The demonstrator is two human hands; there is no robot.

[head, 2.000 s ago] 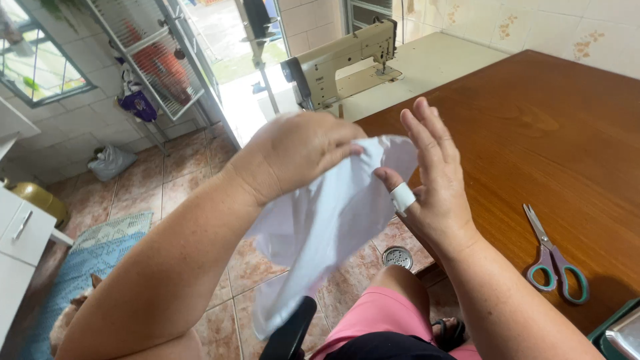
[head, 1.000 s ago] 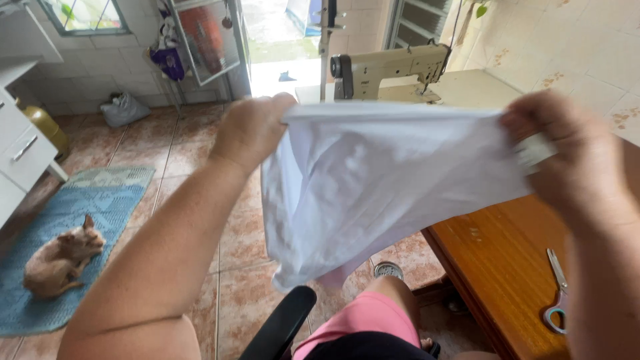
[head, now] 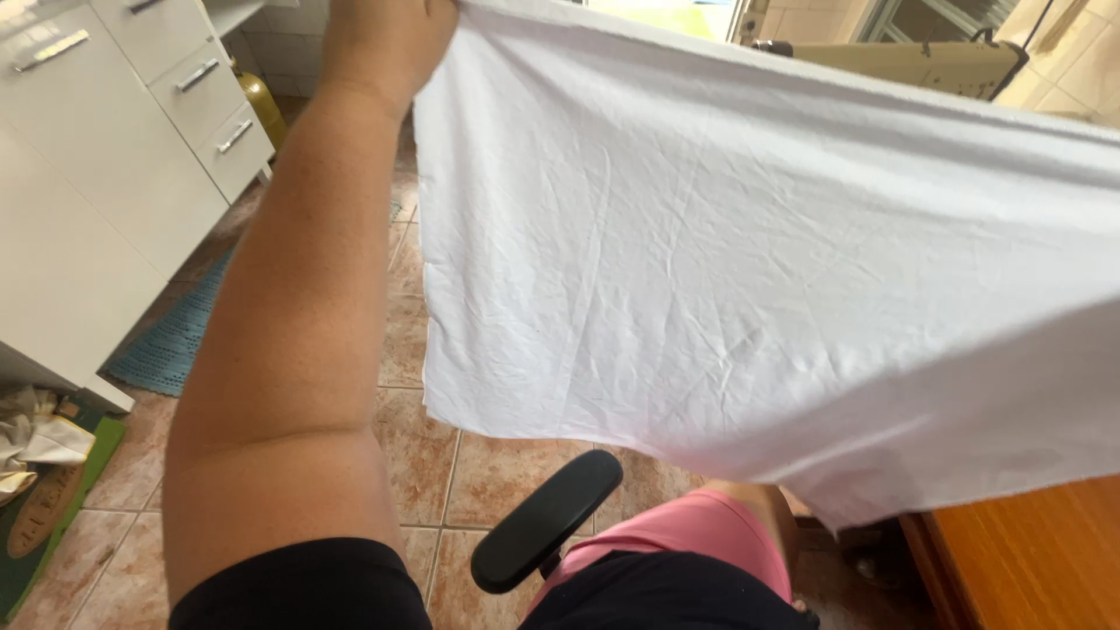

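A white cloth (head: 700, 245) hangs spread out in front of me, creased, with its upper edge sloping down to the right. My left hand (head: 394, 39), at the top left of the view, grips the cloth's upper left corner. The cloth runs out of view on the right, and my right hand is not visible. Its lower edge hangs above my lap and reaches over the near part of a brown wooden table (head: 1032, 551). Behind the upper edge, part of a beige sewing machine (head: 892, 66) shows.
A black chair armrest (head: 547, 521) stands below the cloth. White drawers (head: 197, 87) are at the left, with a yellow gas cylinder (head: 262, 109) behind them. A blue mat (head: 171, 341) lies on the tiled floor. A green box (head: 61, 525) with fabric is at the lower left.
The cloth was bunched between both hands, then stretched between them; now it is spread wider. My right hand has gone out of view. The view has turned, and the scissors no longer show.
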